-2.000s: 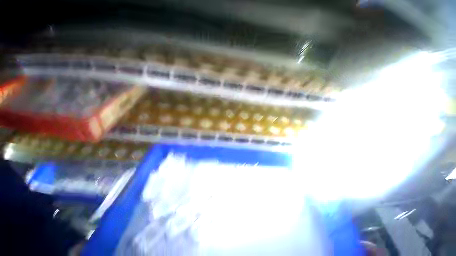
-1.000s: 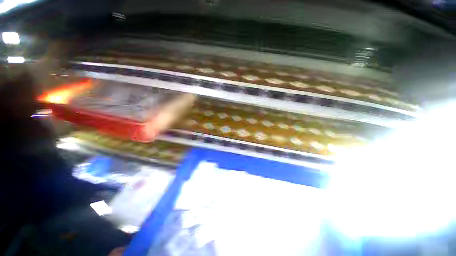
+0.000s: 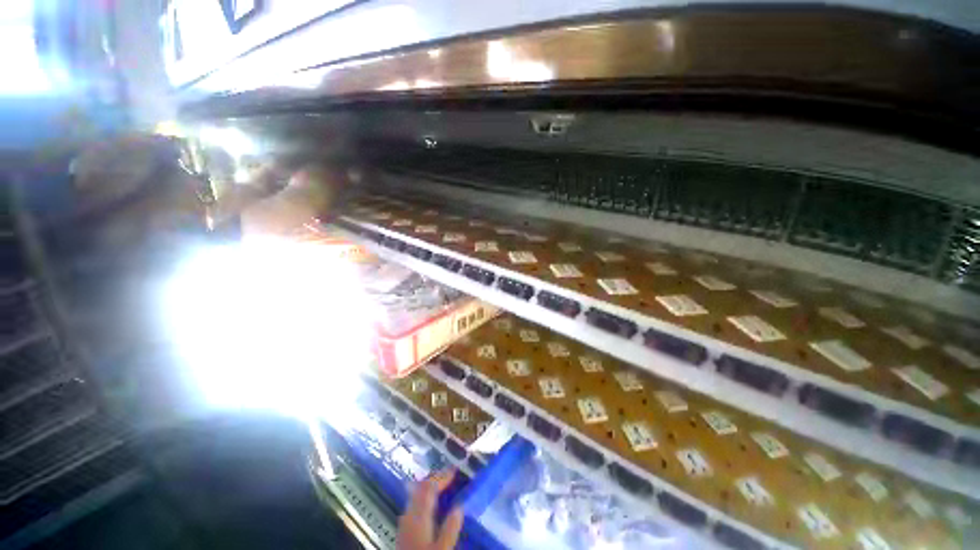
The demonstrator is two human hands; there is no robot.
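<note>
A blue tray (image 3: 502,475) is at the bottom centre, cut off by the lower edge. White, partly clear-looking pieces (image 3: 580,514) lie in it; glare and blur hide their detail. My left hand (image 3: 430,518) is at the tray's left end with its fingers on the rim; the rest of the hand is cut off below. My right hand is not in view.
Rack shelves with yellow-brown socket boards (image 3: 634,403) and a white edge rail (image 3: 602,335) with dark terminals run down to the right. A red-orange tray (image 3: 414,346) sits on a shelf. A person (image 3: 118,279) stands left, partly behind strong glare.
The view has swung, with more of the rack showing on the right. The blue tray now shows smaller and lower, and the glare has moved from right to left. My left hand shows more.
</note>
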